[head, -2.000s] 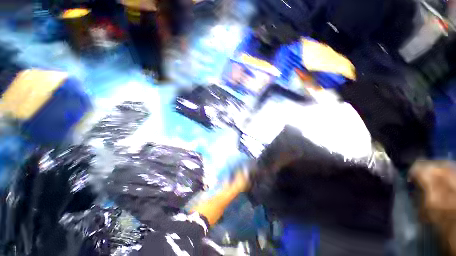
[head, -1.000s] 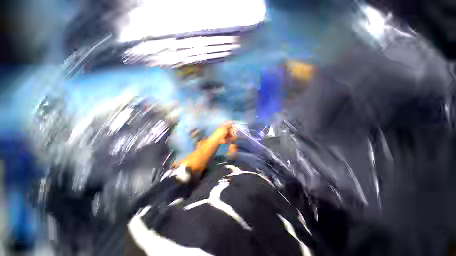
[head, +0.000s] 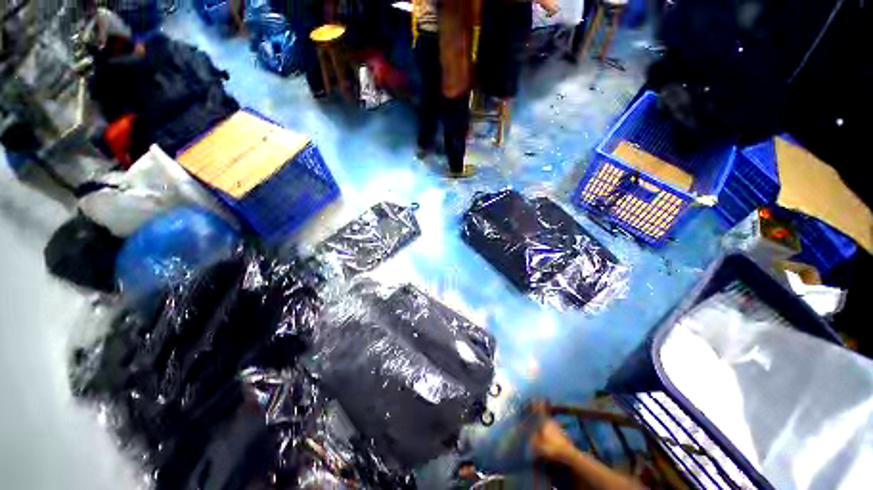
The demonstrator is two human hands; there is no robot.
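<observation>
My right hand point(head: 553, 440) is at the bottom centre, blurred, with its forearm running to the bottom right. It is beside a brown bar point(head: 598, 415); I cannot tell whether it grips anything. My left hand cannot be made out. Left of my right hand, a dark garment in a shiny clear bag point(head: 412, 359) lies flat, with small dark hooks point(head: 488, 415) at its right edge. A shiny heap of bagged dark garments point(head: 215, 359) is at the left. Two more bagged garments lie on the blue floor, a smaller one point(head: 373, 237) and a larger one point(head: 541, 247).
A white sheet point(head: 775, 383) lies in a dark slotted basket point(head: 713, 435) at the right. A blue crate with tan cardboard point(head: 244, 163) stands at the left. Other blue crates point(head: 637, 196) are at the upper right. People's legs point(head: 445, 86) and wooden stools point(head: 328, 36) are at the back.
The blurred view has swung and steadied. The dark garment and the arm across the centre are gone from there; the bagged garments, crates and white-lined basket now show clearly.
</observation>
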